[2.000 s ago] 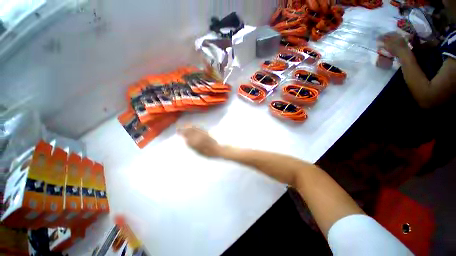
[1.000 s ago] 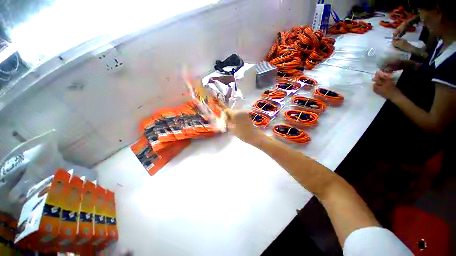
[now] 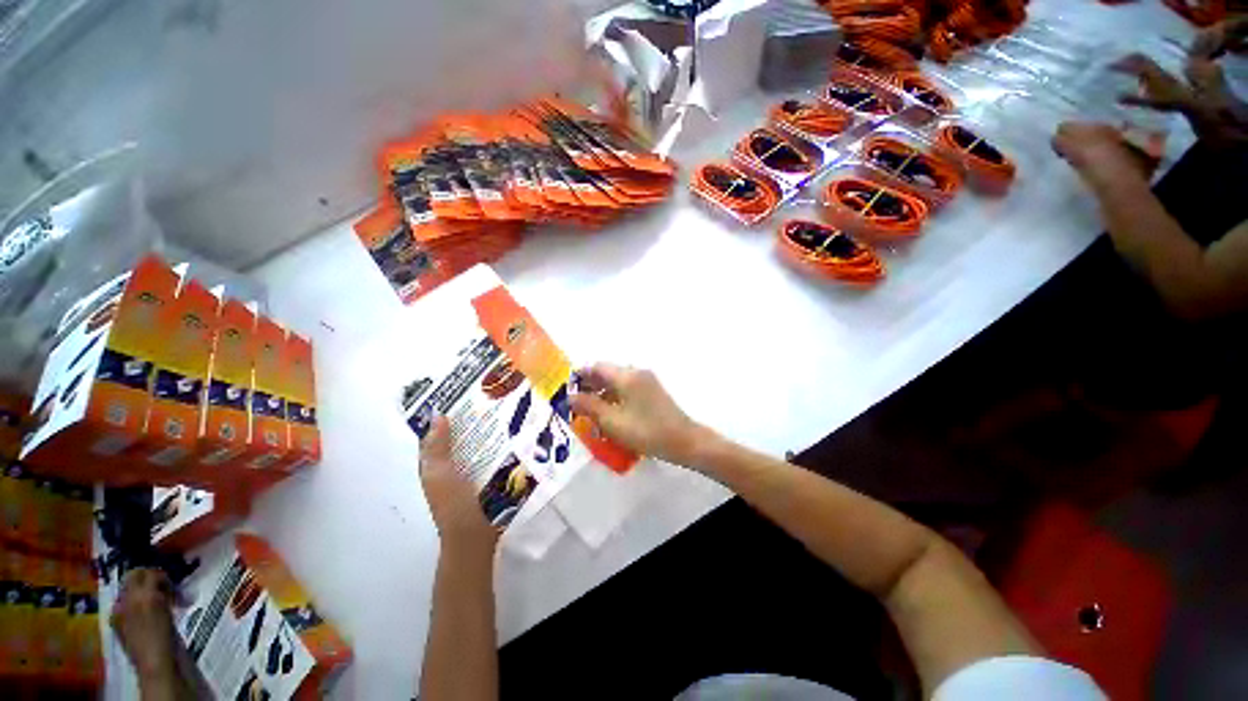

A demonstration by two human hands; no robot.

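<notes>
A retail box with a white printed face and an orange-yellow side is opened out between my hands over the bench. My left hand grips its left edge. My right hand holds its orange side, fingers at the edge. White flaps stick out at its top and bottom. Flat cartons lie fanned in an overlapping pile by the wall. Coiled cables lie in rows behind and to the right, some in clear plastic.
Filled boxes stand upright at the left. Another person's hand is beside a box at the lower left. Another person's arms reach over the bench at the right. Crumpled white paper and a cable heap are at the back.
My right hand has come back from the carton pile with a box, now opened out. My left hand has come into view on it. Another person's hand now shows at lower left.
</notes>
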